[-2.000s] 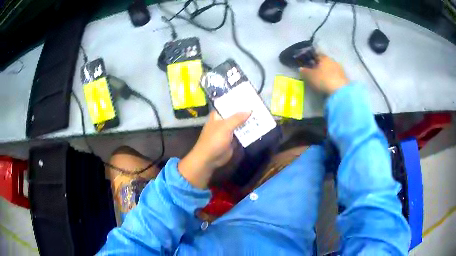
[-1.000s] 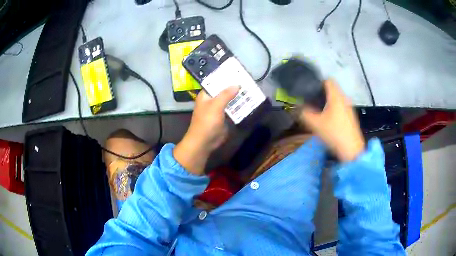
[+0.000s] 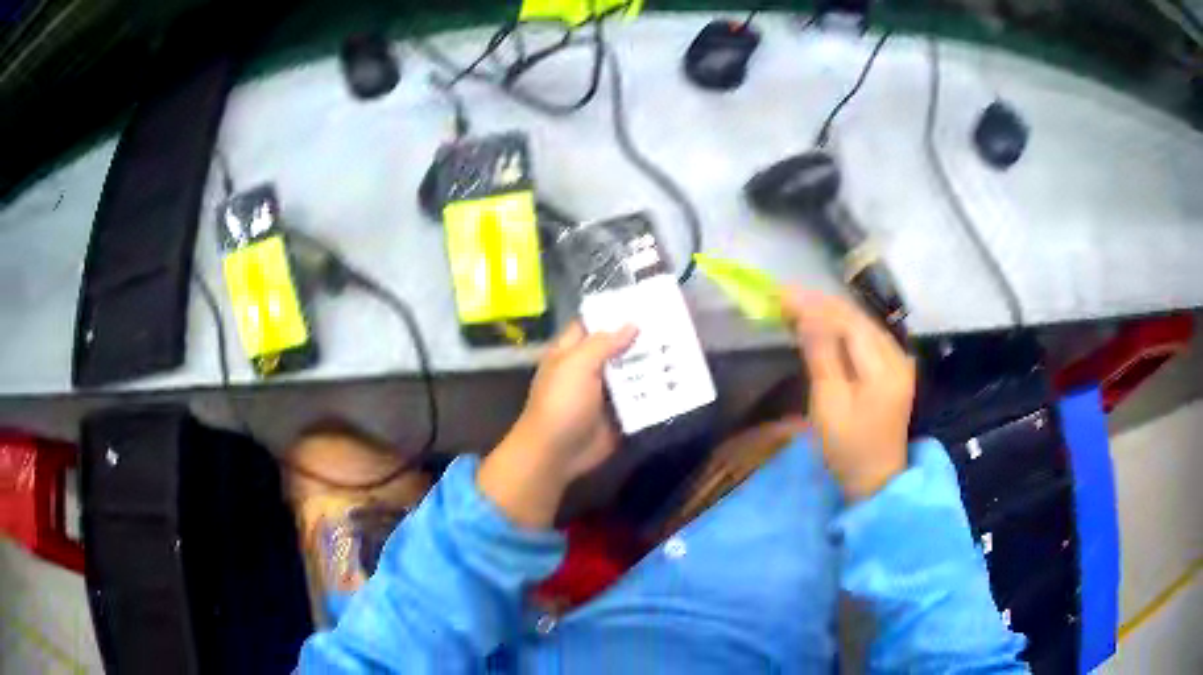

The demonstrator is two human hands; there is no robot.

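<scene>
My left hand (image 3: 561,409) holds a dark smartphone (image 3: 614,253) over the bench's front edge, its back up, with a white barcode label (image 3: 653,356) on it. My right hand (image 3: 855,382) pinches a bright yellow card (image 3: 739,285) to the right of the phone. A black barcode scanner (image 3: 800,185) lies on the bench beyond my right hand, its handle towards me. Two more phones lie at left with yellow cards on their backs, the middle one (image 3: 486,165) and the far left one (image 3: 248,211), each with a cable at its top end.
Black cables and several dark mice (image 3: 1000,135) are on the bench (image 3: 844,79). A long black tray (image 3: 145,237) lies at left. Stacked trays (image 3: 132,514) stand beside my left knee, others (image 3: 989,462) at right by a blue stool (image 3: 1092,528). Red stools are at both sides.
The scanner has gone from my right hand to the bench. My right hand has picked up the yellow card. The phone in my left hand is more upright in view.
</scene>
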